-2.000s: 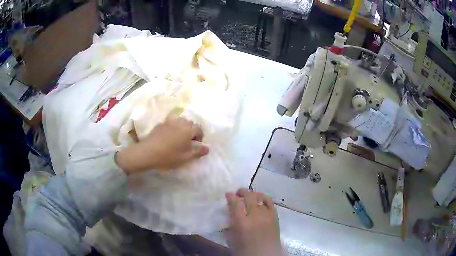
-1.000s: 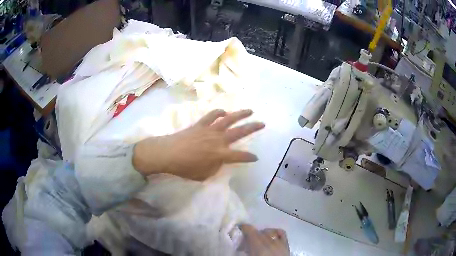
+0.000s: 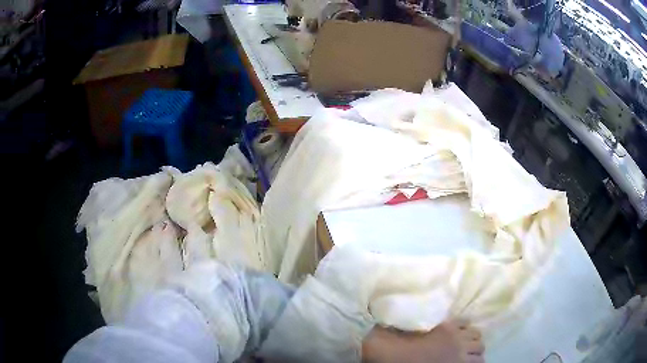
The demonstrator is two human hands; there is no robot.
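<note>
Cream fabric (image 3: 418, 287) lies bunched across the white table (image 3: 553, 305), with its folds against my left hand. My left hand (image 3: 433, 346) is at the bottom edge, partly cut off, its fingers pointing right and its wrist in a pale sleeve. Whether its fingers grip the cloth cannot be told. My right hand is out of the picture. A blurred greyish cloth shape, perhaps a sleeve, shows at the lower right edge. More cream-white pieces (image 3: 340, 152) lie layered further back, with a red patch (image 3: 406, 196) among them.
More cream pieces (image 3: 135, 241) hang heaped at the left, below table height. Behind are a blue stool (image 3: 157, 113), a brown box (image 3: 131, 78), a brown board (image 3: 379, 57) and another white table (image 3: 248, 42). A person in pale blue (image 3: 543, 49) is at the back right.
The view has swung left, and the sewing machine and snips are out of the picture. My left hand, earlier spread above the cloth, is now low against its folds. My right hand has left the view.
</note>
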